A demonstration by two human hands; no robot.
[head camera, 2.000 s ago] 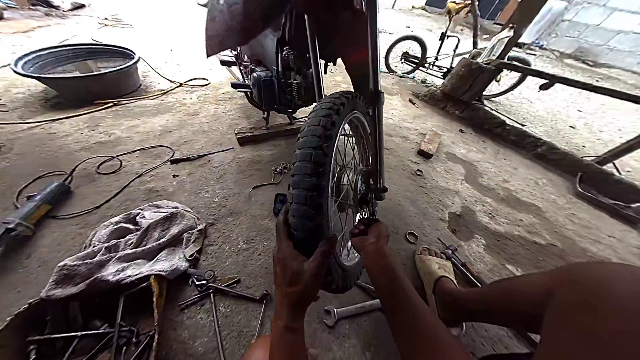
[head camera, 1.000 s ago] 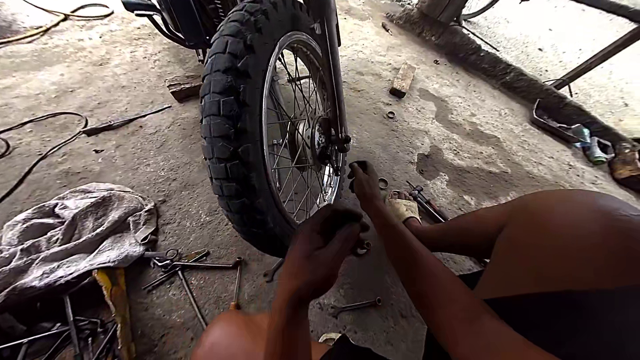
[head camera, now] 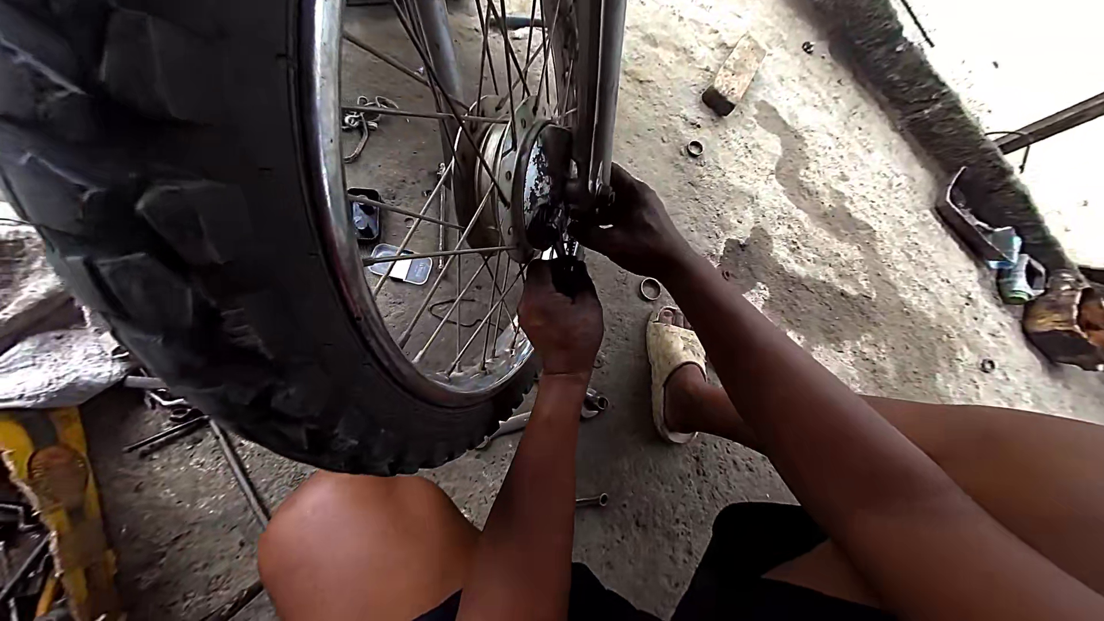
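Note:
A motorcycle's front wheel with a knobby black tire and a metal rim fills the left and middle of the view. Its hub sits beside the lower end of a fork leg. My left hand is just below the hub, fingers curled around a small dark part whose kind I cannot tell. On the outer side of the fork's lower end, my right hand has its fingers at the axle area; what they grip is hidden. Both hands nearly meet there.
Metal rings and a wooden block lie on the concrete floor. Wrenches are under the tire. A yellow-edged container with tools stands at lower left, near a cloth. My sandaled foot is right of the wheel.
The view has moved much closer to the wheel. My left hand, apart from the hub a second ago, is now up at its underside, and my right hand is at the fork's lower end.

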